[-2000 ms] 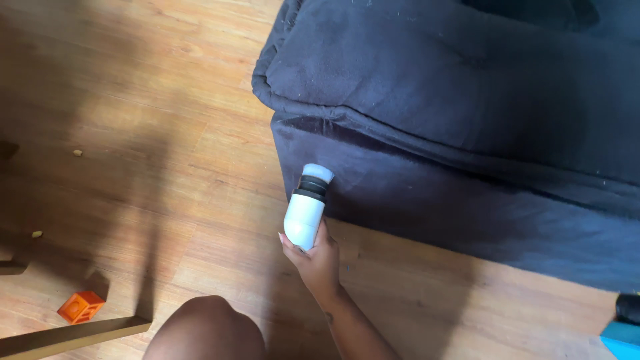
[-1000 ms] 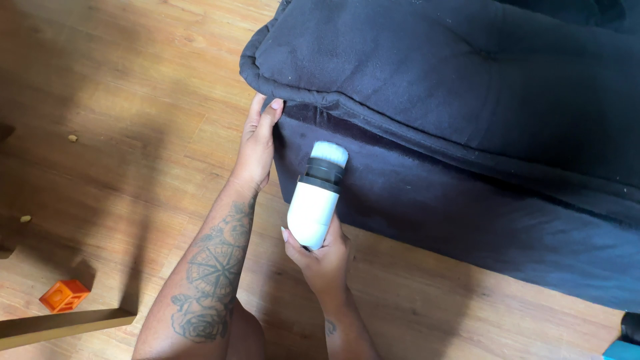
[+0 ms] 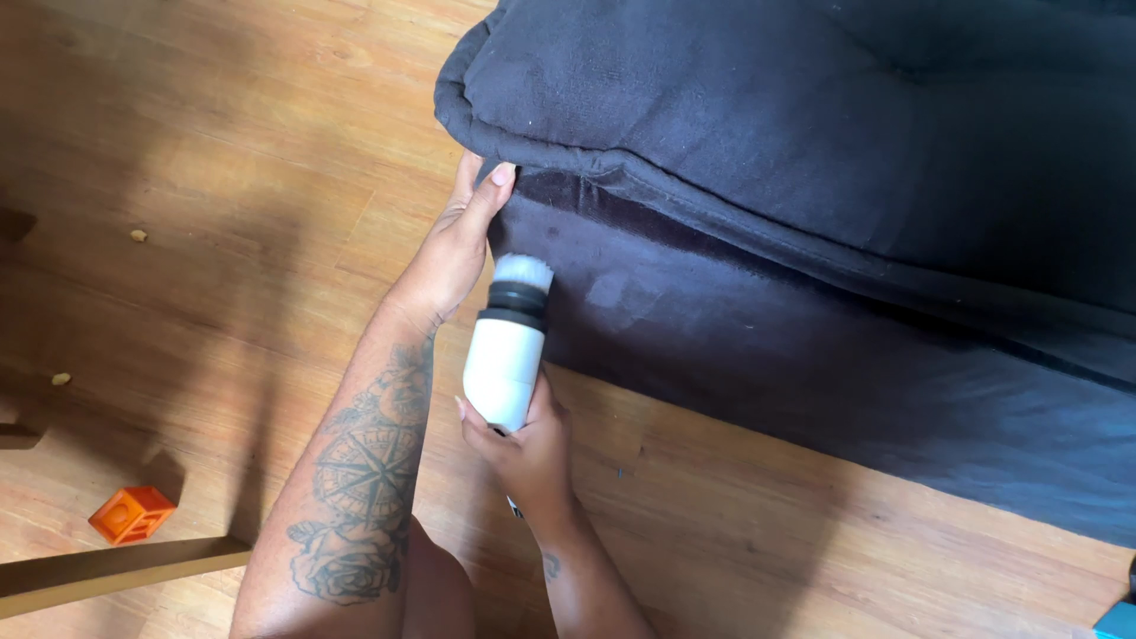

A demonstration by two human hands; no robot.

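Note:
My right hand grips a white electric scrubbing brush by its lower end. The brush's round head of pale bristles points up at the left end of the dark sofa's fabric base. Whether the bristles touch the fabric I cannot tell. My left hand holds the corner of the base, just under the cushion's piped edge, with the thumb on the front face and the other fingers partly hidden. Above the base lies the thick dark sofa cushion. A lighter patch shows on the base, right of the bristles.
An orange toy block lies on the wood floor at the lower left, beside a wooden furniture leg or bar. Two small pale crumbs are on the floor further up. Part of a blue object shows at the lower right.
My left hand, out of view two seconds ago, came to the sofa's corner and remains there. The brush in my right hand has moved left along the base since one second ago.

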